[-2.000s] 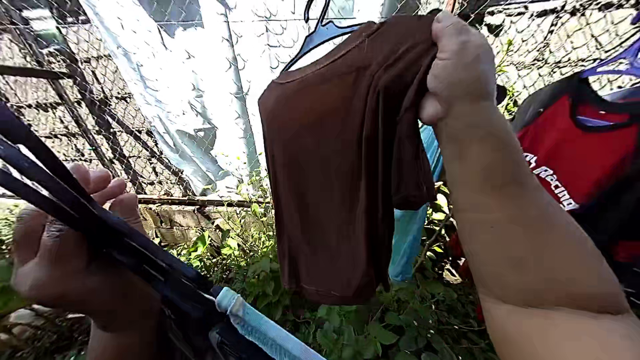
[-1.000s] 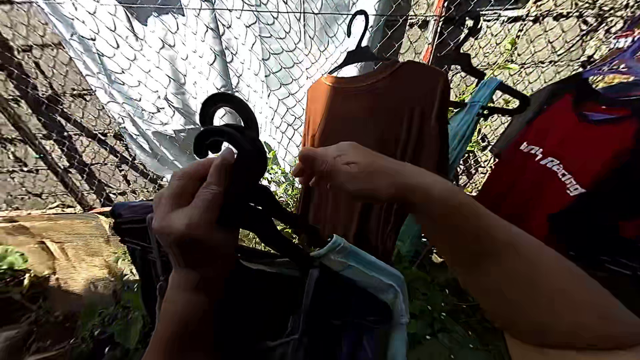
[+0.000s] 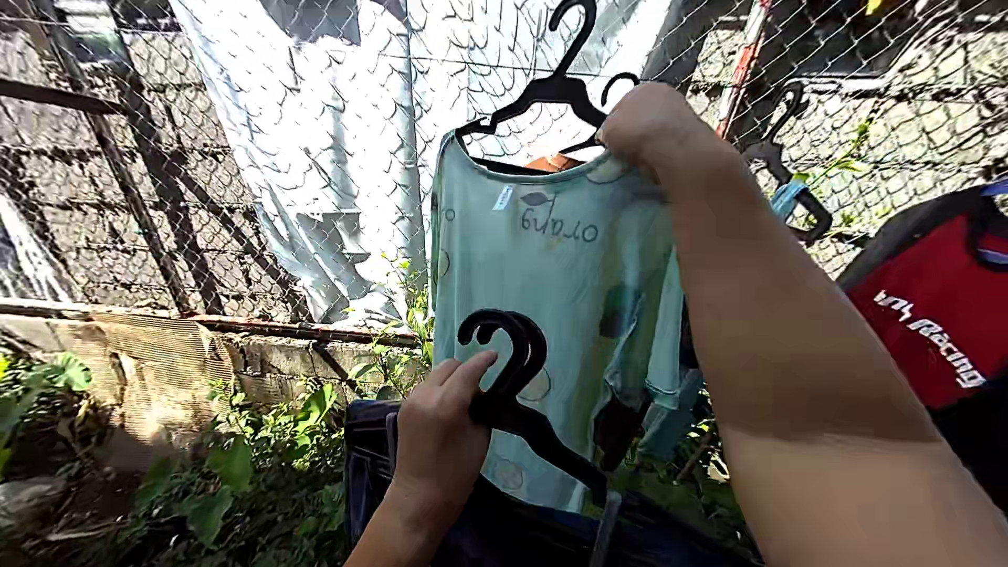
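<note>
My left hand grips several black plastic clothes hangers by the base of their hooks, with dark garments hanging below. Beyond them, a light green printed shirt is on a black plastic hanger whose hook points up. My right hand is closed at the shirt's right shoulder, over that end of the hanger. A small part of a brown shirt shows behind the green shirt's neckline.
A chain-link fence with a pale sheet stands behind. At the right hang another black hanger and a red and black shirt. Leafy plants grow below, beside a low wall.
The green shirt now hangs in front of the brown one, with my right hand on its shoulder. It was among the garments at my left hand one second ago. My left hand still holds hangers.
</note>
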